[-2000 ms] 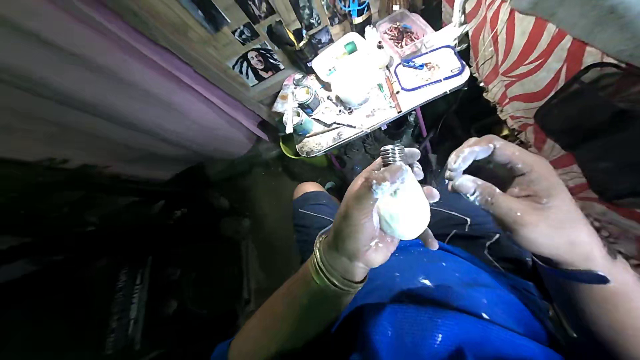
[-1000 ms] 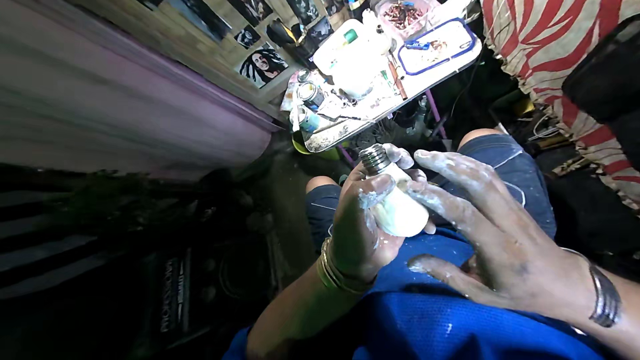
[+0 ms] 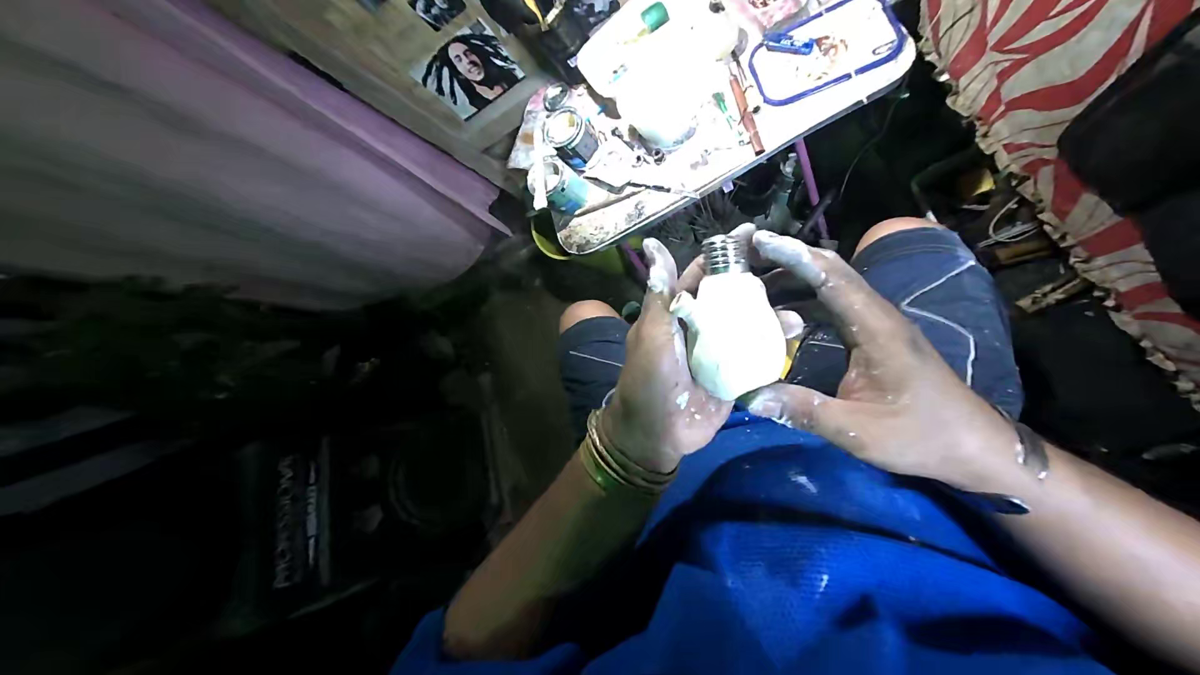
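A light bulb coated in a white, putty-like material rests upright in my left hand, its bare metal screw base pointing away from me. A small lump of the white material sticks out from its left side. My right hand curves around the bulb's right side, its thumb by the rounded bottom and its fingertips near the screw base; whether it bears any weight is unclear. White residue covers the fingers of both hands.
Beyond my knees stands a small white table with open cans, a blue-rimmed tray and a reddish-brown stick-like tool. A curtain hangs at left; red-and-white striped cloth lies at right.
My right hand, apart from the bulb two seconds ago, has come in around its right side. The bulb stands more upright in view than one second ago.
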